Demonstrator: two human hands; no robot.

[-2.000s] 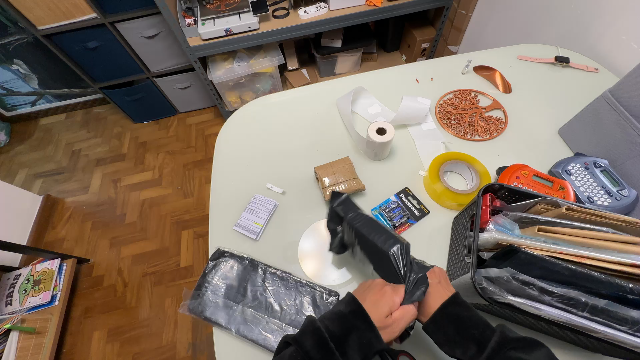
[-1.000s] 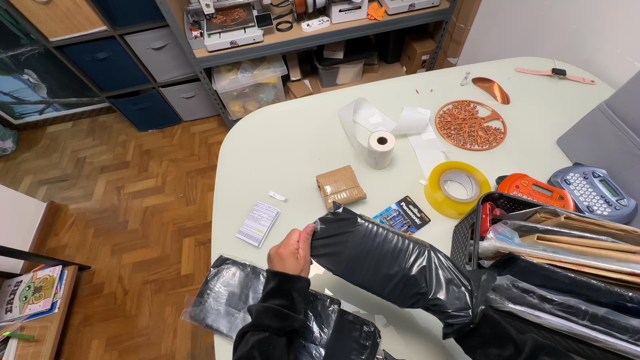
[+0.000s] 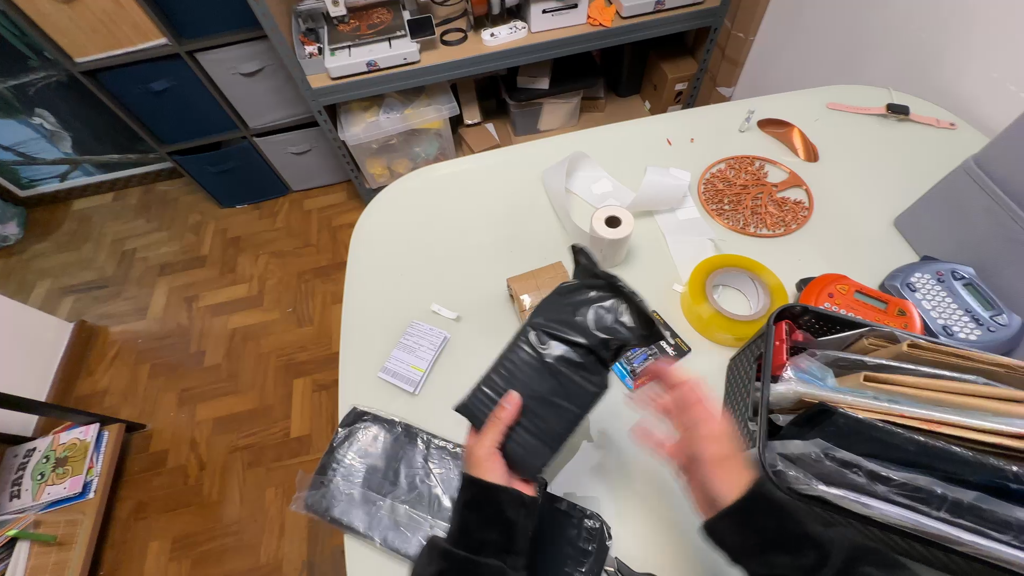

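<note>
A package wrapped in black plastic [image 3: 544, 368] is tilted above the middle of the table, its loose end folded toward the top. My left hand [image 3: 500, 448] grips its lower end, thumb on top. My right hand [image 3: 692, 432], blurred, is apart from it on the right, fingers spread and holding nothing. Under and beside my left forearm lies a stack of black plastic mailing bags [image 3: 384, 480]. Behind the package are a small brown cardboard parcel [image 3: 532, 288] and a blister pack of batteries [image 3: 640, 364], both partly hidden.
A roll of clear yellowish tape [image 3: 696, 300], a label roll [image 3: 611, 240], printed slips [image 3: 414, 356] and a copper-coloured tree disc [image 3: 756, 196] lie on the table. At right, a black basket [image 3: 744, 392] of mailers stands near orange [image 3: 860, 304] and blue-grey [image 3: 952, 304] label makers.
The black plastic, stretched out between my hands a second ago, is now folded compactly around the package. My left hand has moved to its lower end, and my right hand is off it.
</note>
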